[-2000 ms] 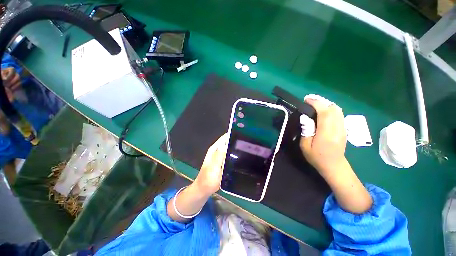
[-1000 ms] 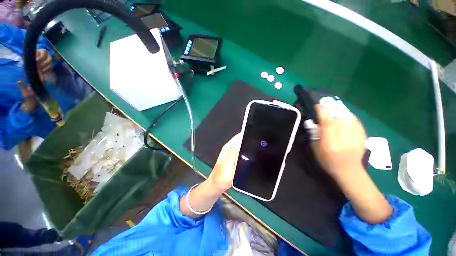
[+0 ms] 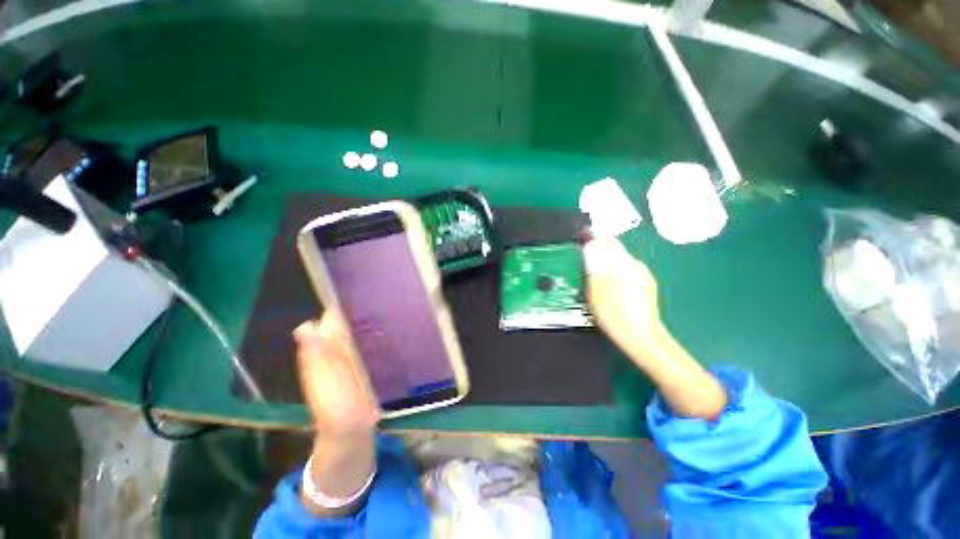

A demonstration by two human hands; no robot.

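My left hand [image 3: 339,395] holds the smartphone [image 3: 390,305], its screen lit purplish, over the left part of the dark mat [image 3: 526,374]. A green circuit board [image 3: 541,276] lies on the mat right of the phone. A black housing with a green board inside [image 3: 460,226] sits behind the phone, partly hidden by it. My right hand [image 3: 626,300] is at the circuit board's right edge, fingertips just below a white pad [image 3: 608,208]. Whether its fingers grip the board or anything else cannot be told.
A white pad pile [image 3: 684,202] and a clear bag with white pieces [image 3: 895,290] lie at right. Several white discs [image 3: 367,161] lie behind the mat. At left are a white box [image 3: 79,284] with cables, a display unit [image 3: 177,168] and other black units. A white rail [image 3: 695,100] stands behind.
The view has swung right. The phone screen went from dark to purplish. My right hand no longer holds the black part; the circuit board and open housing now show on the mat.
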